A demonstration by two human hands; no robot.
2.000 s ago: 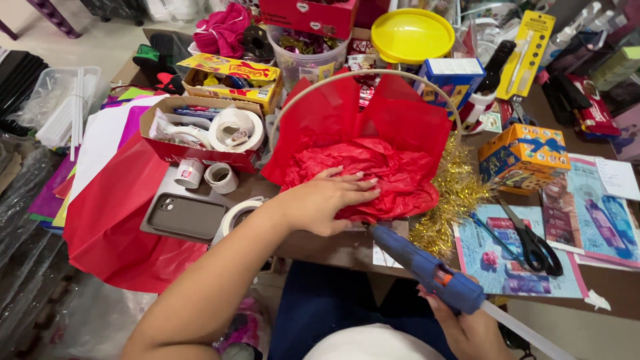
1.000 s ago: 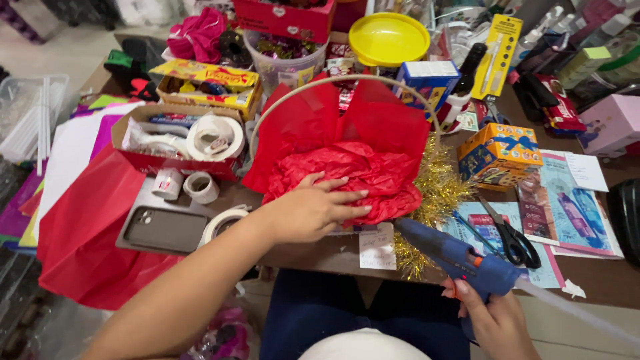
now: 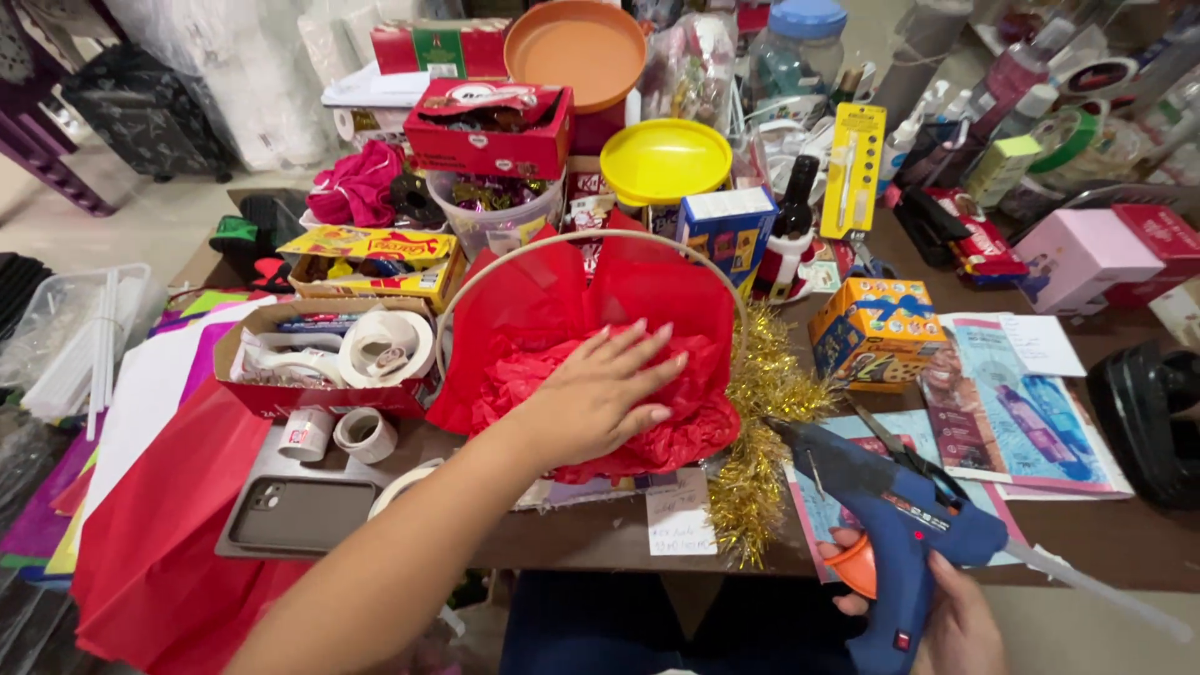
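Observation:
My left hand (image 3: pixel 600 398) rests with spread fingers on crumpled red tissue paper (image 3: pixel 698 412) inside a basket lined with red sheets, whose thin hoop handle (image 3: pixel 600 234) arches over it. At the lower right, my right hand (image 3: pixel 947 600) grips a blue hot glue gun (image 3: pixel 900 525) by its handle, fingers at the orange trigger; a glue stick (image 3: pixel 1097 581) sticks out of its back. The gun's nozzle points left, close to gold tinsel (image 3: pixel 750 469) lying along the basket's right side. A handwritten paper slip (image 3: pixel 682 516) lies at the table edge below the basket.
Scissors (image 3: pixel 905 450) lie behind the glue gun on printed leaflets (image 3: pixel 1022 412). A blue and orange box (image 3: pixel 877 333) stands right of the tinsel. Left of the basket are a carton of tape rolls (image 3: pixel 323 398), a phone case (image 3: pixel 302 514) and red sheets (image 3: pixel 178 525). Boxes and a yellow lid (image 3: pixel 666 161) crowd behind.
My left hand has moved from the front left of the tissue further onto it. The glue gun stays in my right hand. The view has shifted somewhat.

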